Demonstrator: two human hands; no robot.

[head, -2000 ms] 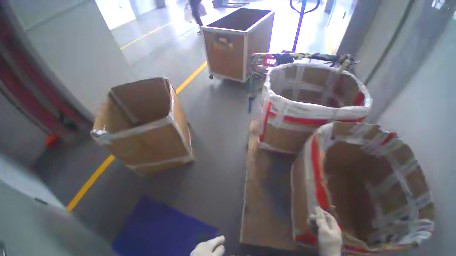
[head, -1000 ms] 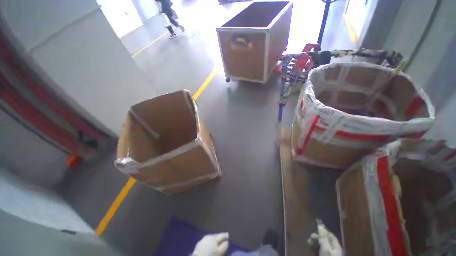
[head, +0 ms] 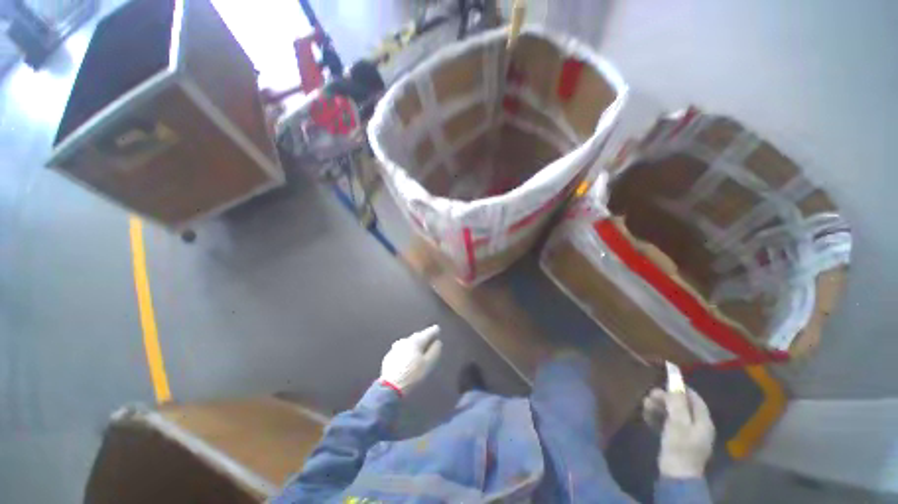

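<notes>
My left hand (head: pixel 411 359), in a white glove with a red cuff, is over the grey floor, loosely curled, with nothing seen in it. My right hand (head: pixel 686 428), also gloved, is raised below the near rim of a rounded carton (head: pixel 640 305) with red and white tape. It does not touch that carton. A pale finger-length shape points up from this hand; I cannot tell whether it is a finger or a held thing. Another rounded carton (head: pixel 502 221), its rim wrapped in white tape, stands behind and to the left. A plain carton (head: pixel 236 433) is cut off at the lower left.
A wheeled box cart (head: pixel 182 148) stands at the upper left. Red and black equipment (head: pixel 335 113) stands between it and the white-rimmed carton. Flat brown cardboard (head: pixel 492 320) lies beside the rounded cartons. Yellow floor lines (head: pixel 148 315) show left and lower right.
The view has swung right and down, showing my denim clothing. My right hand was at the near rounded carton's rim two seconds ago and is now away from it. The distant person has left the view.
</notes>
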